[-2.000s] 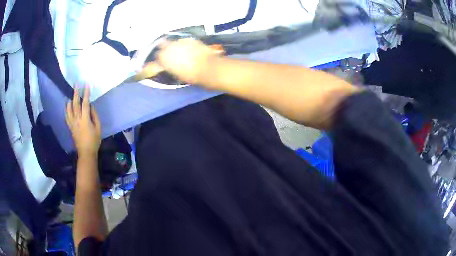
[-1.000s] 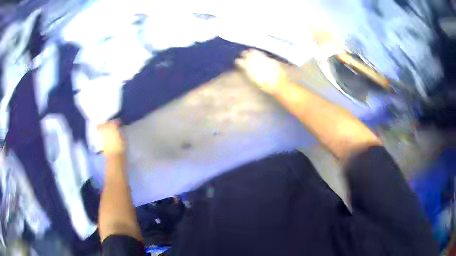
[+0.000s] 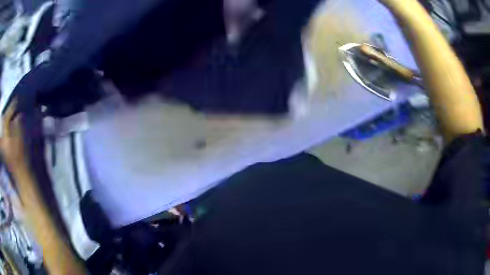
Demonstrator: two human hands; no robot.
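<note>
A large dark navy garment piece [image 3: 236,80] spans the top of the view, blurred, over the far part of the pale blue-violet ironing table [image 3: 177,177]. My left hand [image 3: 12,121] is blurred at the far left edge, by the navy cloth; its fingers and hold cannot be made out. My right forearm reaches up on the right, and my right hand is beyond the top edge. The steam iron [image 3: 370,72], with pale rim and orange-brown handle, lies on the table's right part, with no hand visible on it.
White cloth with dark strips [image 3: 64,156] hangs at the table's left end. A blue crate [image 3: 376,124] is below the table's right edge on the speckled floor [image 3: 360,166]. Dark items lie under the table's near left edge. Brownish stains mark the padding.
The iron was in my right hand two seconds ago and now lies on the table. My hands have moved apart and outward. Dark navy cloth has replaced the white areas across the top.
</note>
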